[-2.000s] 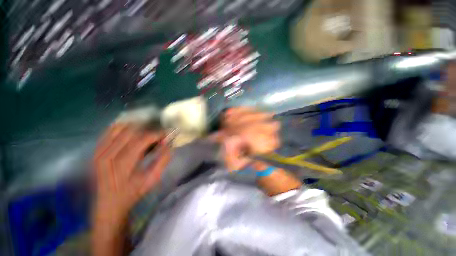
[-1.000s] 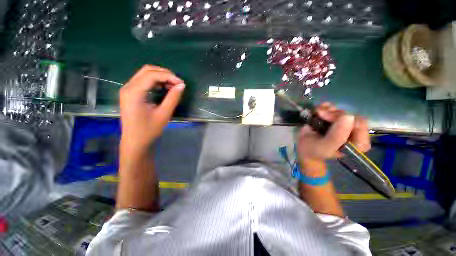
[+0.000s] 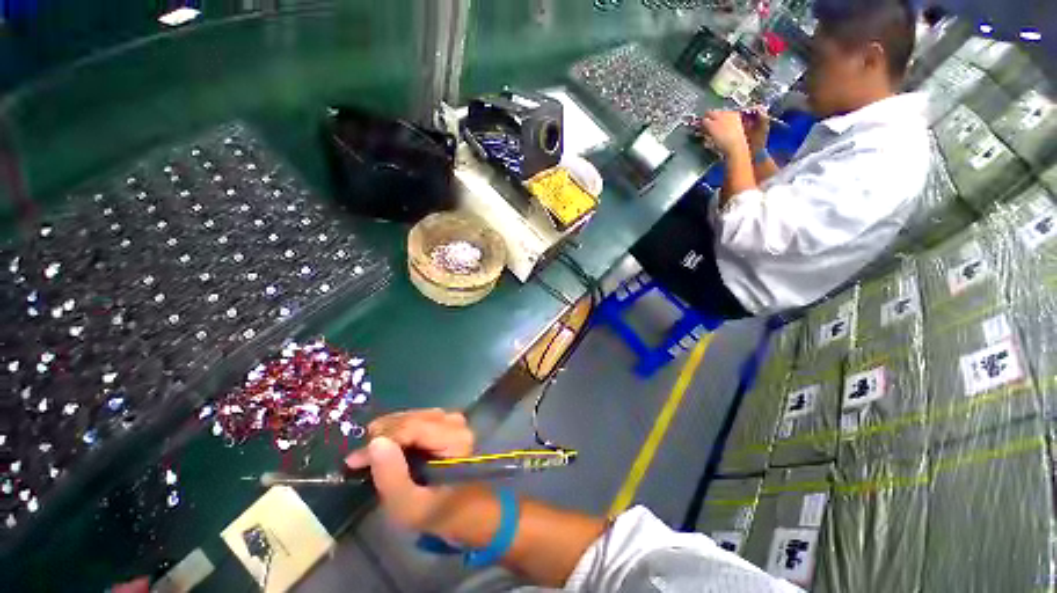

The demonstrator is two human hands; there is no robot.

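Observation:
My right hand (image 3: 412, 458), with a blue wrist strap (image 3: 496, 527), holds the soldering iron (image 3: 498, 461) by its black and yellow handle. The iron's metal tip points left, just above the cream work block (image 3: 278, 540). A small dark board (image 3: 257, 542) lies on the block with a thin lead running down from it. A small pale piece (image 3: 183, 572) lies to the block's left. Only a fingertip-sized part of my left hand (image 3: 131, 586) shows at the bottom left edge, so its grip is hidden. The red-lead components (image 3: 296, 394) lie in a pile beyond the block.
A large blister tray (image 3: 162, 272) lies beyond the pile. A tan tub (image 3: 456, 257), a pale station with a yellow sponge (image 3: 561, 197) and a black bin (image 3: 388, 162) stand further off. Another person (image 3: 811, 185) sits at the bench on the right, near wrapped cartons (image 3: 904, 382).
The view has swung right and up, bringing in the tub, station, seated person and cartons. My left hand has almost left the picture. My right hand still holds the iron.

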